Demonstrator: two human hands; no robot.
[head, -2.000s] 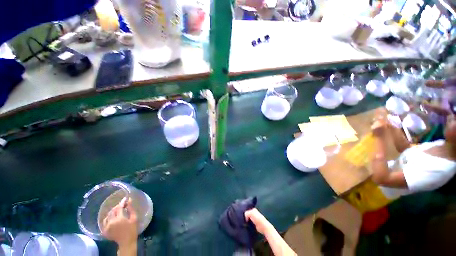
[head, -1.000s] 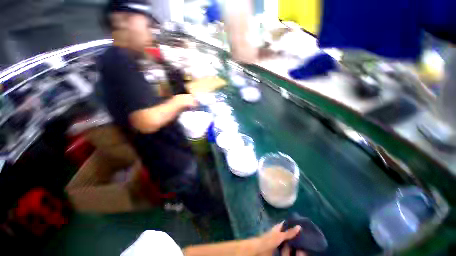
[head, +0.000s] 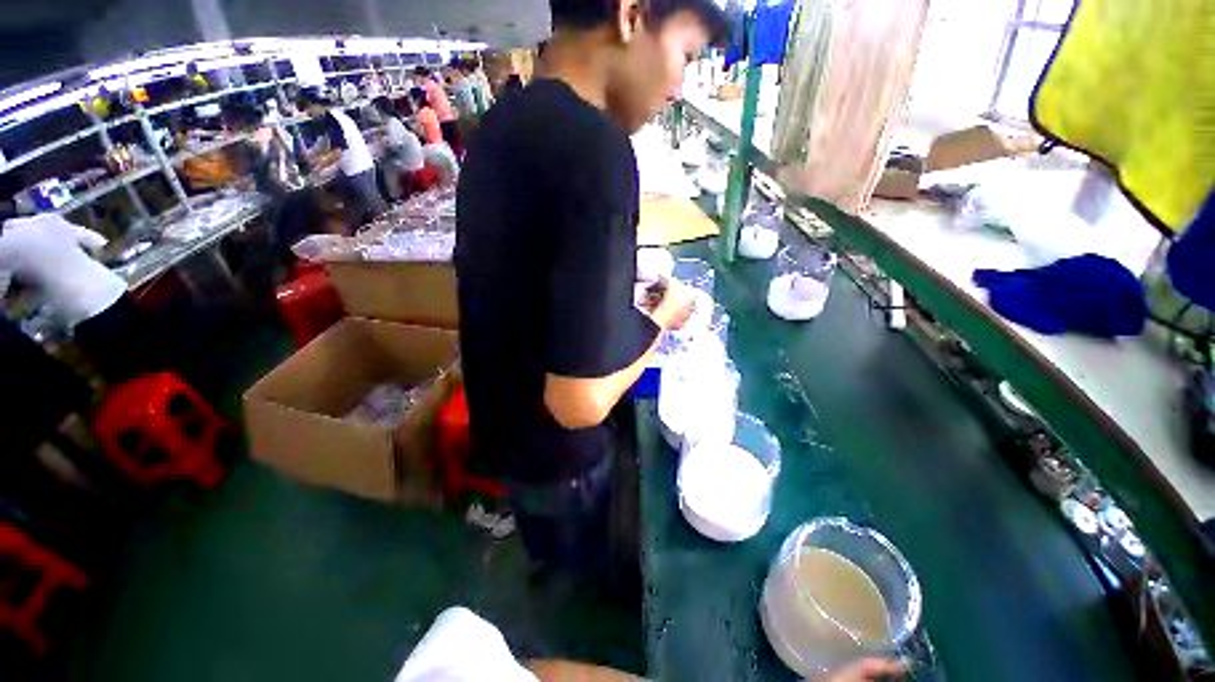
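Observation:
A clear glass vessel with beige contents [head: 837, 602] stands on the green bench at the lower right. Fingers that look like my left hand's [head: 866, 669] are at its lower rim, cut off by the bottom edge; their grip is unclear. My left forearm and white sleeve show at the bottom edge. A small dark patch beside the fingers is too cut off to name. My right hand is not in view. A white-bottomed glass vessel [head: 728, 496] stands just beyond the beige one.
A co-worker in black [head: 553, 253] stands at the bench's left side, hands at more vessels. Vessels [head: 797, 296] stand farther along. A blue cloth [head: 1066, 296] lies on the pale right shelf. An open cardboard box [head: 320, 460] and red stools [head: 160, 424] are on the floor at left.
The view has swung left and up along the bench. The dark cloth held in my hands a second ago is no longer clearly visible. Fingers are now at the beige vessel.

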